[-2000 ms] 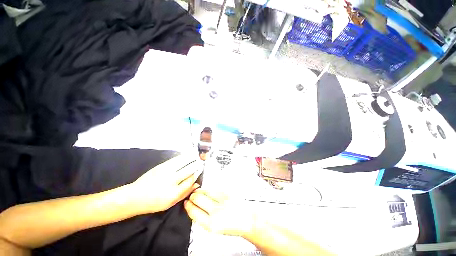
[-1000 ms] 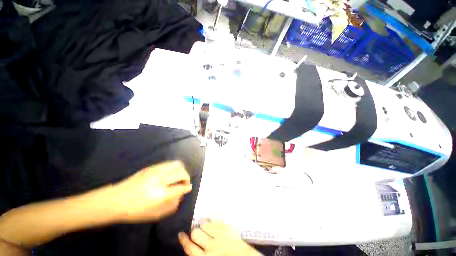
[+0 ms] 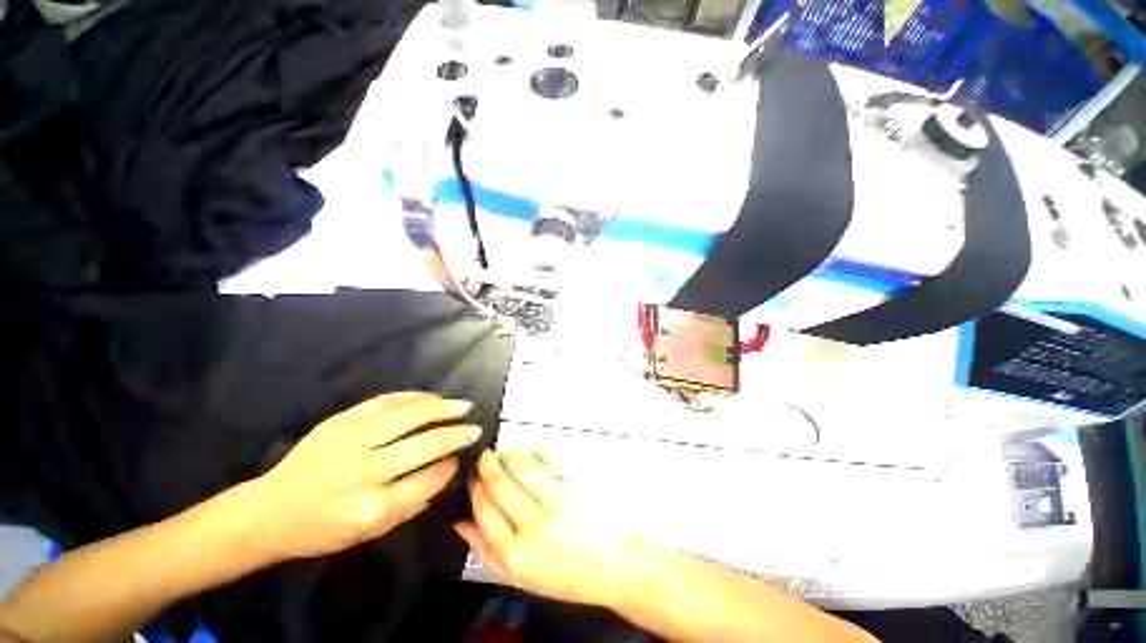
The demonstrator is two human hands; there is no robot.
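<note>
The black garment (image 3: 251, 364) lies left of the machine and under my hands, its right edge running along the bed toward the needle area (image 3: 515, 314). My left hand (image 3: 377, 471) lies on the cloth with its fingertips at that edge. My right hand (image 3: 534, 521) is beside it on the machine bed, fingers bent at the edge. The fingertips hide whatever cloth they pinch. The white sewing machine (image 3: 628, 151) with a blue stripe stands above my hands.
A brown-red block (image 3: 698, 349) with a red ring (image 3: 758, 337) sits on the bed under the arm. Two black bands (image 3: 792, 176) wrap the arm. A control panel (image 3: 1056, 358) is at the right. A blue crate (image 3: 867, 50) is behind. More black cloth is heaped far left.
My right hand has moved up along the bed to beside my left hand, which was apart from it one second ago. The machine appears larger and closer in the view.
</note>
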